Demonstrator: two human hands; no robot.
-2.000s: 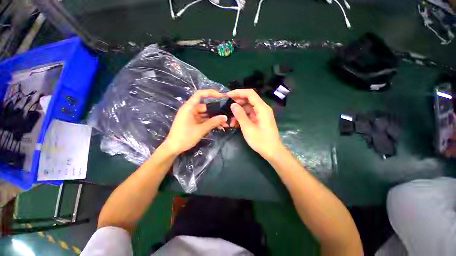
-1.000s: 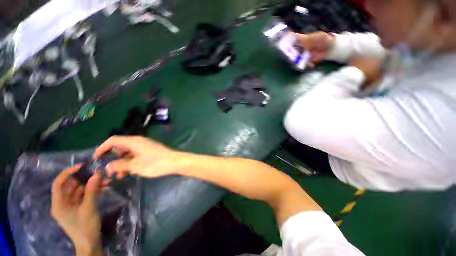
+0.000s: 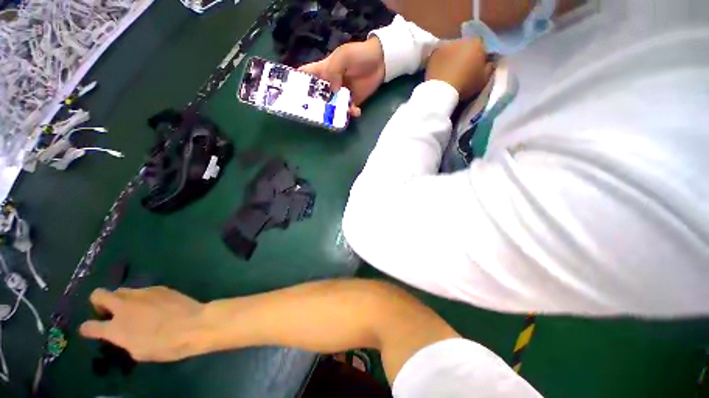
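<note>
My right hand is at the lower left of the view, palm down over the wearer's small pile of black pieces. Its thumb and a finger are apart at the left; whether something lies under the palm is hidden. My left hand is out of the picture. The middle pile of black pieces lies loosely on the green bench between me and the neighbour.
A black cap-like thing lies by the worn black seam. A neighbour in white sleeves holds a lit smartphone. Behind is a heap of black pieces. White cables and a green part lie left.
The view has swung right, towards the neighbour. My left hand and the clear bag have left the picture. My right hand has come away from the left hand to the small pile.
</note>
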